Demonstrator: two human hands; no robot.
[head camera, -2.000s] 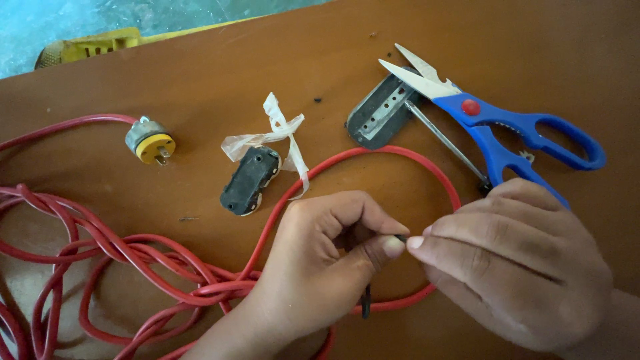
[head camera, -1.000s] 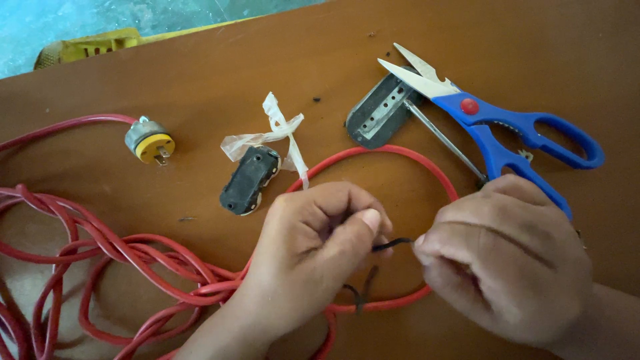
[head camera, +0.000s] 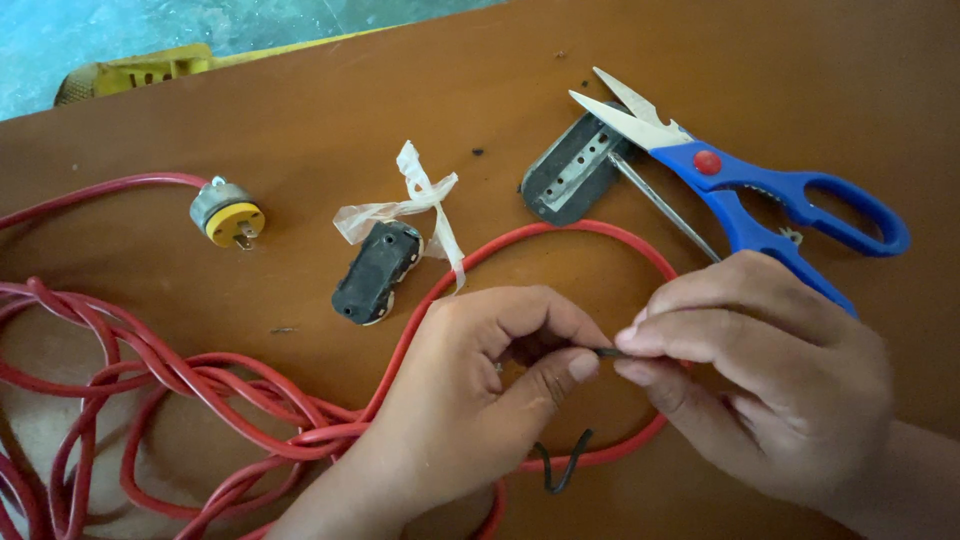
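My left hand (head camera: 502, 375) pinches a thin black wire (head camera: 606, 352) between thumb and forefinger. The fingertips of my right hand (head camera: 750, 367) hold the same wire close by. A bent black wire piece (head camera: 559, 484) hangs below my left hand; whether it joins the pinched part is hidden. Behind both hands curves a red electrical cord (head camera: 555, 231). Beyond my left hand lies a black outlet body (head camera: 371, 274), touching a strip of crumpled translucent tape (head camera: 424, 196). Scissors with blue handles (head camera: 739, 176) lie spread beyond my right hand, their blades over a dark oval cover plate (head camera: 574, 169).
A metal rod (head camera: 664, 206), perhaps a screwdriver shaft, leans from the cover plate toward my right hand. A yellow and grey electrical plug (head camera: 229, 214) rests on the brown tabletop (head camera: 300, 127) at left. Tangled red cord (head camera: 217, 382) fills the lower left. Something yellow plastic (head camera: 161, 67) shows past the far edge.
My fingertips were apart one second ago with black wire showing between them; now they are close together. The hanging bent wire has shifted its position. The tools and outlet parts have stayed put.
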